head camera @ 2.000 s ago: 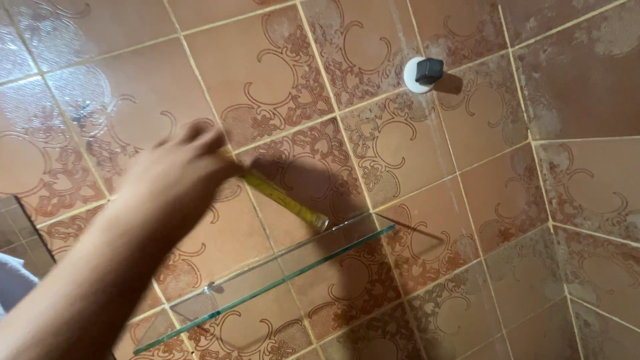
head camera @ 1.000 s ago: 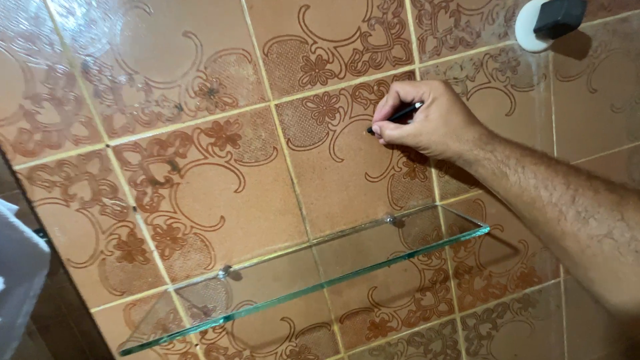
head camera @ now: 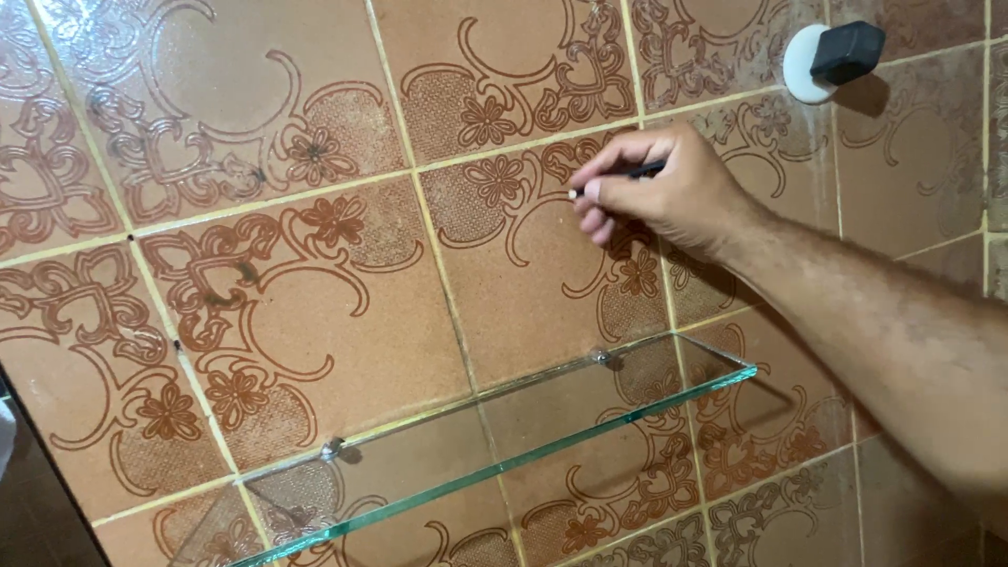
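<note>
My right hand [head camera: 661,185] comes in from the right and grips a slim black pen or pencil [head camera: 647,168] between thumb and fingers. A small pale end of it shows at the fingertips, close to the patterned brown wall tile [head camera: 535,276]; whether it touches the tile I cannot tell. Below the hand, a clear glass shelf [head camera: 551,445] with a green edge runs at a slant along the wall, on two small metal supports, the left one [head camera: 332,449] and the right one [head camera: 602,357]. My left hand is out of view.
At the upper right, a black knob [head camera: 847,52] with a round white base [head camera: 806,64] sticks out from the wall. The shelf's front edge juts out under my right hand. A dark area with a bit of something white lies at the lower left edge.
Two seconds ago a hand from the lower left held a yellow measuring strip above the shelf; both are out of view now. My right hand has come in with the black pen or pencil.
</note>
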